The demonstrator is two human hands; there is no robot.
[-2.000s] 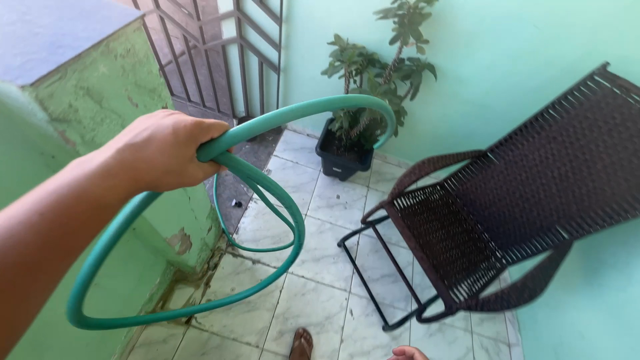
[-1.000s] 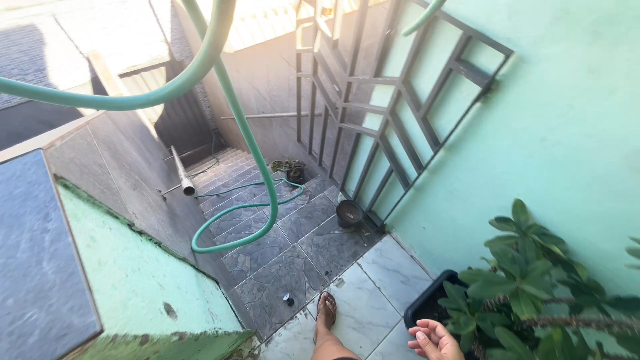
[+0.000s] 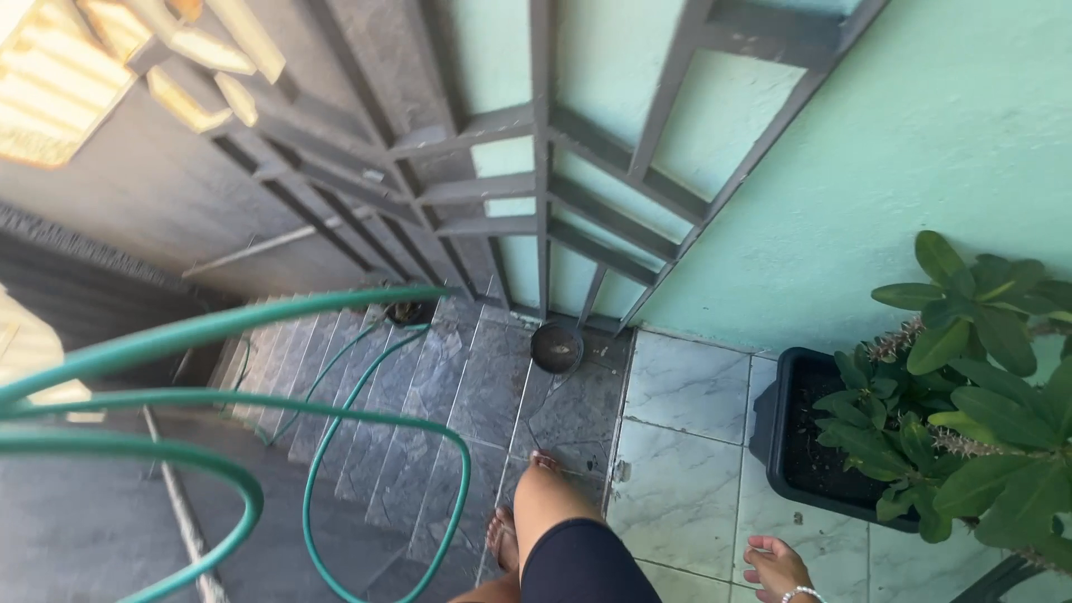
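Note:
Loops of a green garden hose (image 3: 251, 327) hang across the left side of the view, above the grey tiled steps, and more of the hose trails down them. My left hand is out of view, so its hold on the hose cannot be seen. My right hand (image 3: 777, 569), with a beaded bracelet at the wrist, is low at the right, fingers apart and holding nothing. It is nearest to the black plastic planter (image 3: 775, 444) with a leafy, thorny-stemmed plant (image 3: 997, 419).
A grey metal gate (image 3: 543, 167) stands against the mint-green wall (image 3: 879, 184). A dark round bowl (image 3: 556, 348) sits on the top step by its foot. A pale pole (image 3: 180, 502) lies along the left side. Further down the steps is another dark pot (image 3: 409, 311).
The view has turned from the woven chair to the gate and steps. My feet have moved from the white tiles onto the grey ones. My left hand, on the hose two seconds ago, is out of view.

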